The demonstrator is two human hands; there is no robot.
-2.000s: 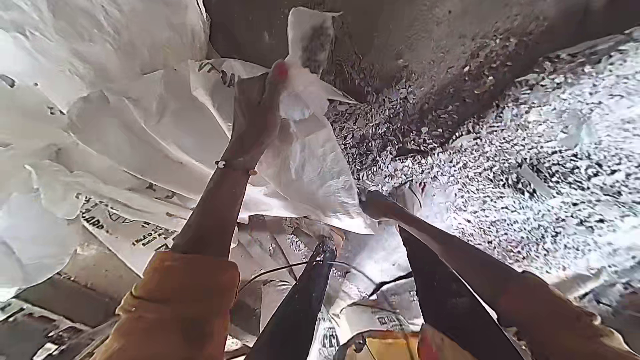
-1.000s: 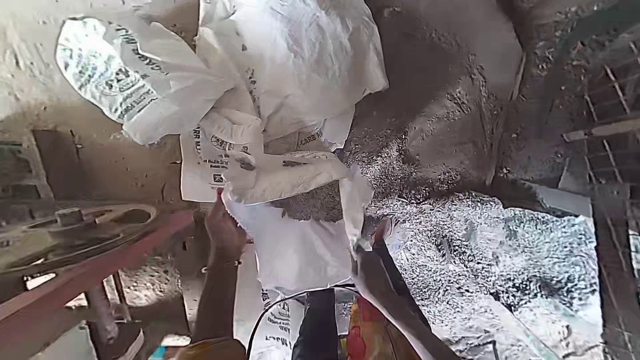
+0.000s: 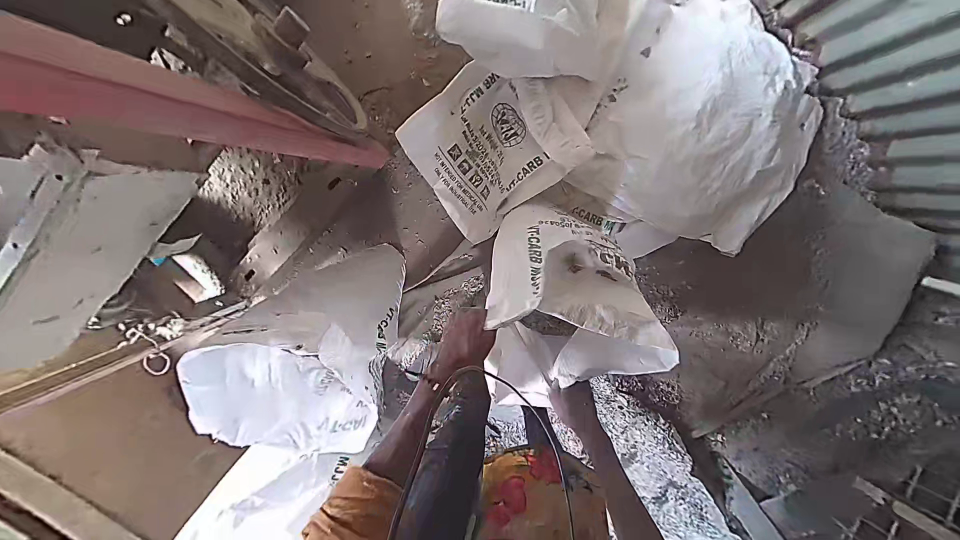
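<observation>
A white woven plastic sack (image 3: 592, 270) with printing lies before me, its mouth toward my body and partly open, with dark material just visible inside. My left hand (image 3: 466, 337) grips the left edge of the mouth; its fingers are partly hidden by the sack. At the lower edge of the mouth is my right hand (image 3: 574, 401), its fingers hidden behind the white plastic. Beyond the held sack, another printed white sack (image 3: 487, 142) lies flat, beside a large bulging white sack (image 3: 697, 127).
More white sacks (image 3: 285, 390) lie at lower left. A red metal beam (image 3: 187, 112) and a wheel (image 3: 300, 67) stand at upper left. Corrugated metal sheet (image 3: 900, 97) borders the upper right. Pale flakes (image 3: 645, 450) cover the ground beside my right arm.
Two seconds ago my left hand was raised on bunched white plastic; now both hands are low at the sack's mouth. The view has turned, showing the beam and the corrugated sheet.
</observation>
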